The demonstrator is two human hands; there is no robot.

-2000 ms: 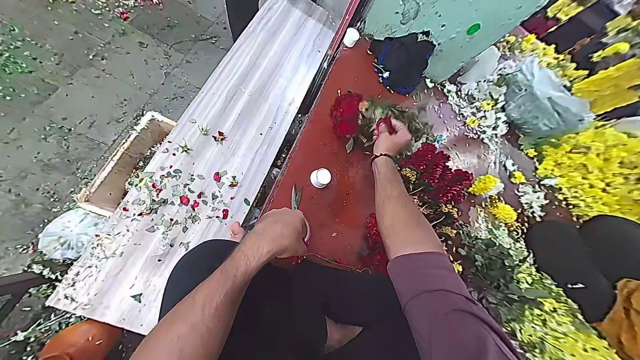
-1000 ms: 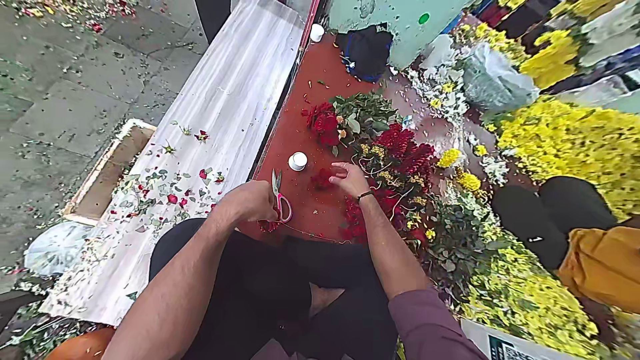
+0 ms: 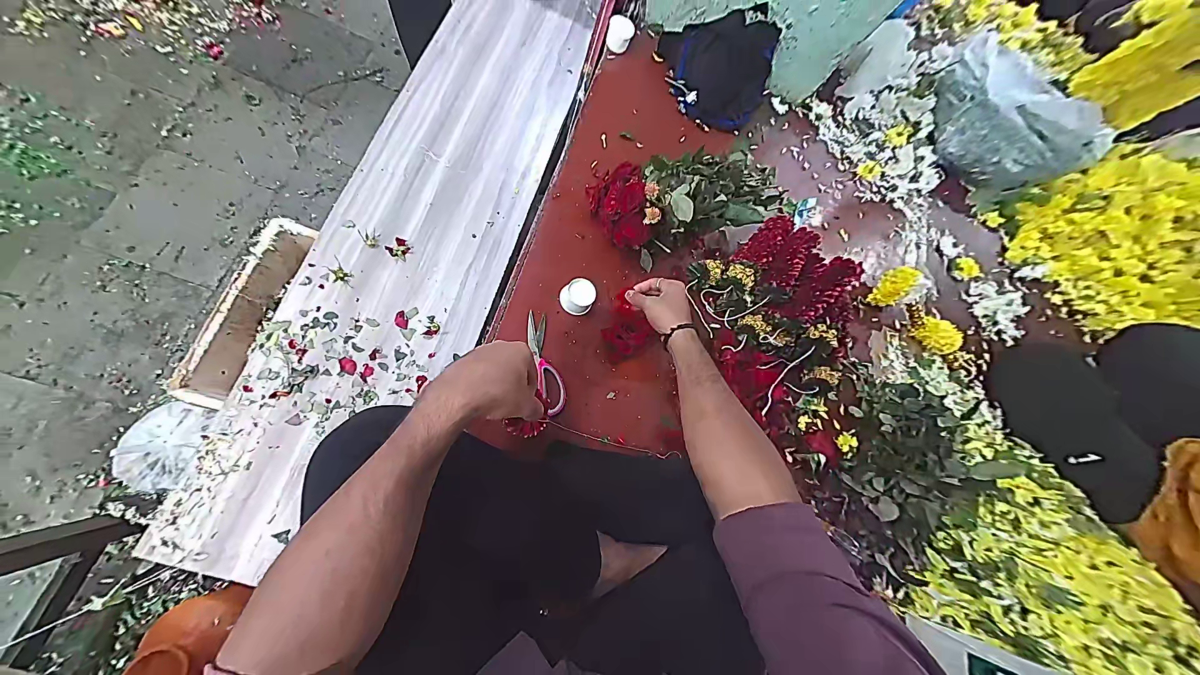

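Note:
My left hand (image 3: pixel 497 380) is closed around pink-handled scissors (image 3: pixel 548 370); one loop shows beside the fingers, the blades point up and away. Part of a red flower (image 3: pixel 525 427) shows below that hand, with a thin thread running right from it. My right hand (image 3: pixel 661 305), wearing a ring and a dark bracelet, pinches at the top of a blurred red flower (image 3: pixel 625 336). Left of these fingertips stands a small white round object (image 3: pixel 577 296), a spool or container. Red roses (image 3: pixel 621 204) with leafy stems lie beyond, and red garlands (image 3: pixel 797 267) with pale strings lie right.
A white-grey board (image 3: pixel 459 159) on the left bears scattered petals and buds. Past it are a shallow box (image 3: pixel 244 309) and a plastic bag (image 3: pixel 164 445). Dark cloth (image 3: pixel 727 66) lies at the back. Yellow flowers (image 3: pixel 1116 234) and another person's dark-clad legs (image 3: pixel 1078 422) are at right.
My right hand has come back from the rose bunch toward me, to the red flower near the white object. My left hand has stayed beside the scissors.

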